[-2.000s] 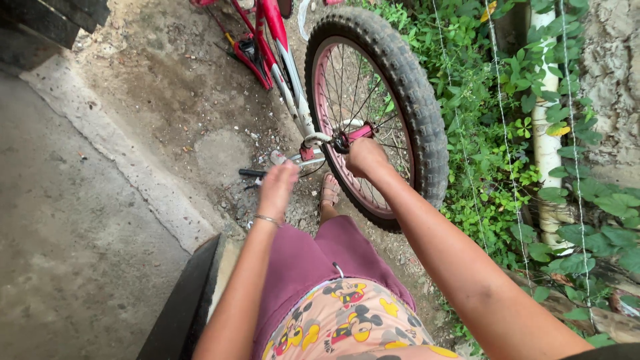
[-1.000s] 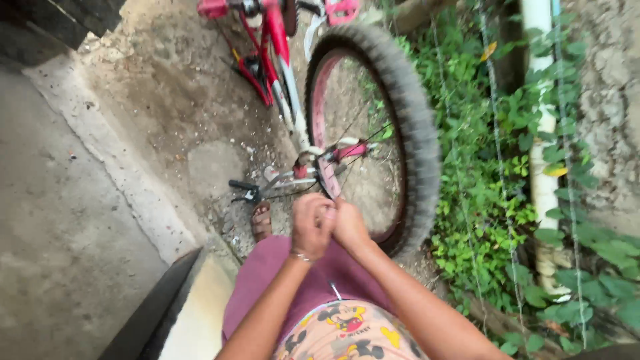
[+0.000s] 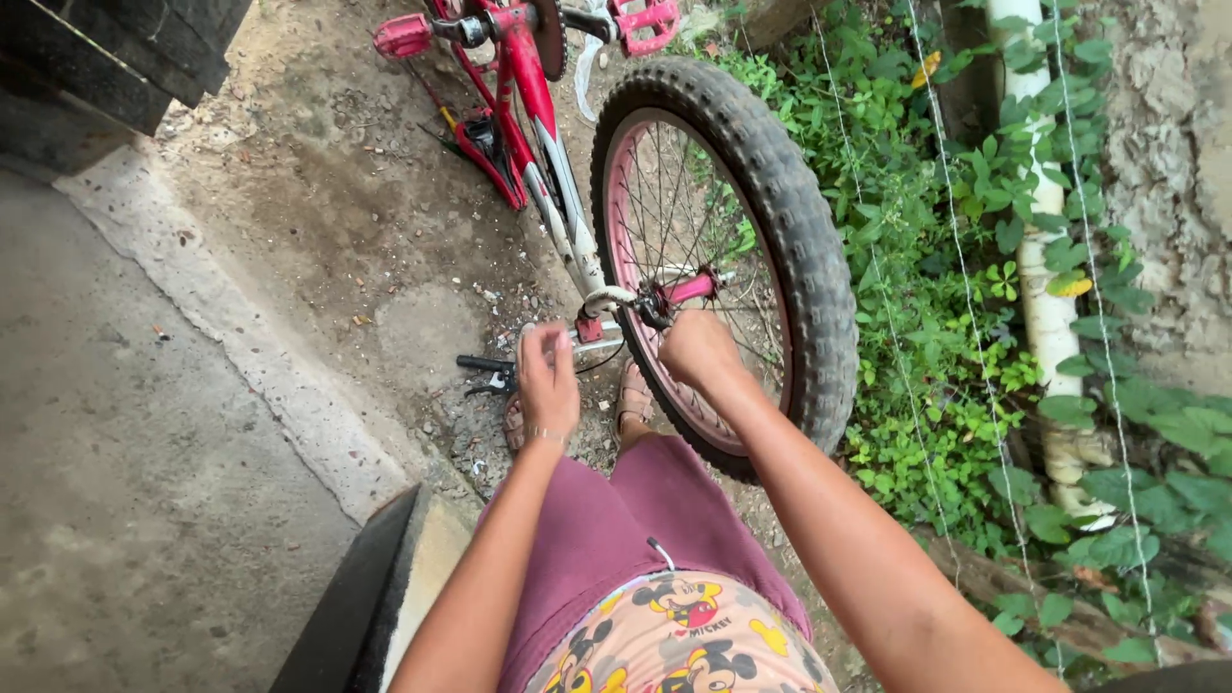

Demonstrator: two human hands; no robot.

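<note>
An upside-down red and white bicycle frame stands on the dirt with its knobby wheel tire beside my hands. My right hand is closed at the near side of the pink wheel hub, by the axle end; what its fingers grip is hidden. My left hand is raised left of the wheel, next to the red-clamped handlebar stem, fingers bent and loosely together; nothing shows in it. The black handlebar grip with brake lever lies near the ground left of that hand.
Green vines and barbed wire strands grow and run along the right, by a white pole and a rough wall. A concrete slab with a raised edge lies left. A dark post stands at the lower left, close to my left arm.
A second ago both hands were together below the hub; now they are apart, the right one up at the hub and the left one off to the left.
</note>
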